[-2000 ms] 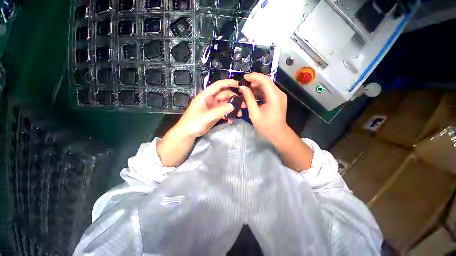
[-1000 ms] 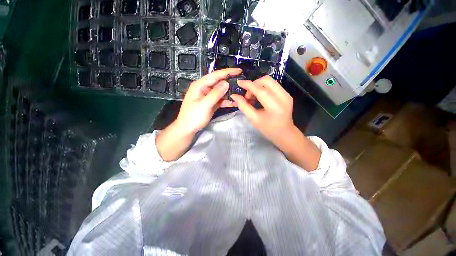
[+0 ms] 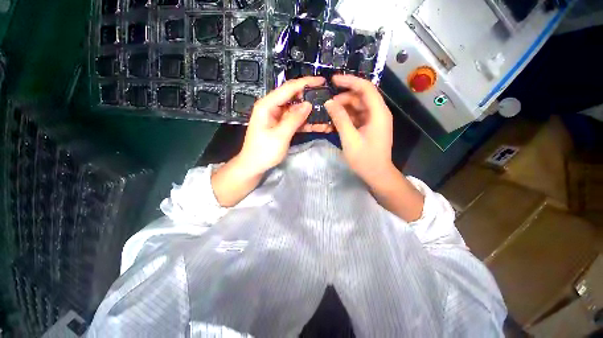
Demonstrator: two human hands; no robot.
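Note:
A black watch housing (image 3: 318, 104) is held level between both hands, in front of the smock and just below the small-parts blister tray. My left hand (image 3: 272, 125) grips its left side with thumb and fingers. My right hand (image 3: 365, 125) grips its right side, thumb on the near face. The small-parts blister tray (image 3: 332, 41) holds dark parts, and the fingertips overlap its near edge. Whether a round part sits in the housing is too small to tell.
The large blister tray (image 3: 188, 80) of black housings lies at the left. The white press machine (image 3: 433, 115) with its red emergency stop button (image 3: 422, 80) stands at the right. Stacked blister trays (image 3: 66, 218) are far left. Cardboard boxes (image 3: 522, 231) are at lower right.
The hands have moved from working with turned fingers to holding the housing evenly from both sides, its face more visible. The view has shifted slightly, so trays and machine sit differently in the picture.

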